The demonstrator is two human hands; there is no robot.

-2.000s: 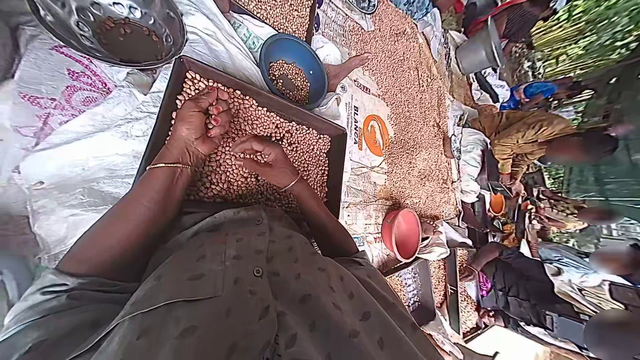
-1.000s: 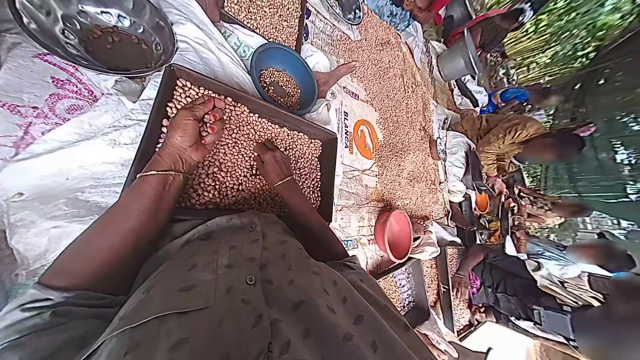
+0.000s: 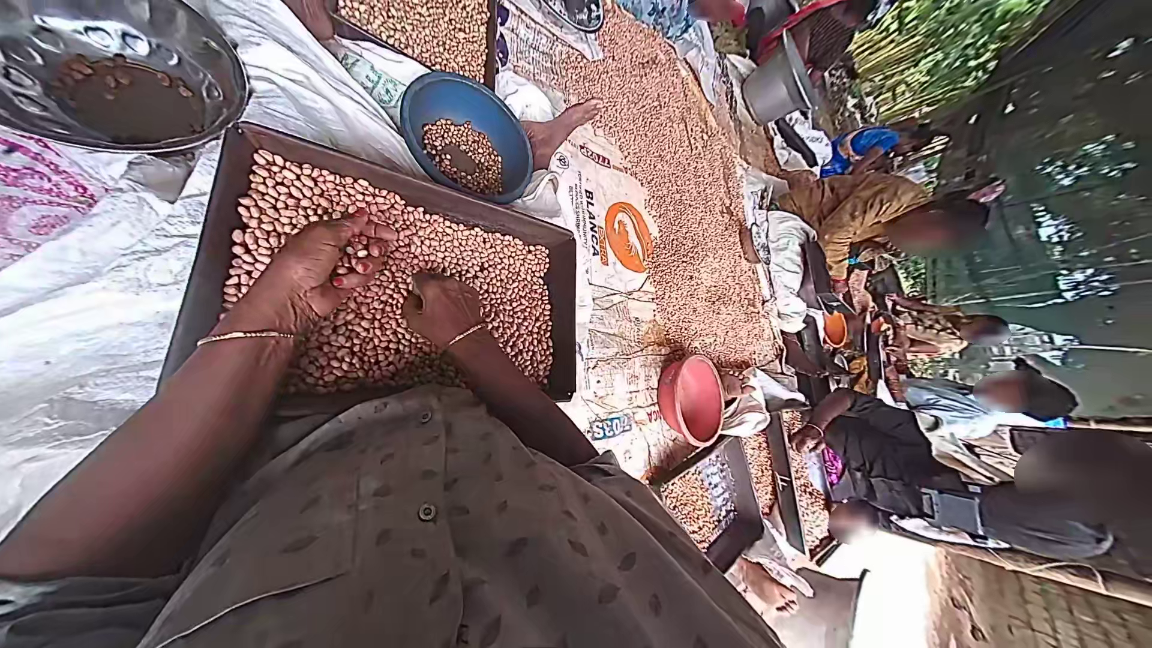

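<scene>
A dark rectangular tray (image 3: pixel 562 297) full of shelled nuts, apparently peanuts (image 3: pixel 504 270), lies across my lap. My left hand (image 3: pixel 319 265) is palm up over the tray's left part, fingers curled around a few nuts, with a bracelet at the wrist. To its right, my right hand (image 3: pixel 443 309) rests on the nuts with its fingers bent down and partly hidden, so what is in them cannot be told. A thin bracelet is on that wrist too.
Beyond the tray stand a blue bowl (image 3: pixel 414 108) with some nuts and a metal basin (image 3: pixel 236 85). A red bowl (image 3: pixel 693 400) sits on printed sacks (image 3: pixel 621 310) at the right, near a long spread of nuts (image 3: pixel 702 207). Several people sit farther right; a bare foot is beside the blue bowl.
My right hand has moved from close beside my left hand, fingers spread, down onto the nuts farther right. My left hand stays raised over the tray's left part with nuts in it.
</scene>
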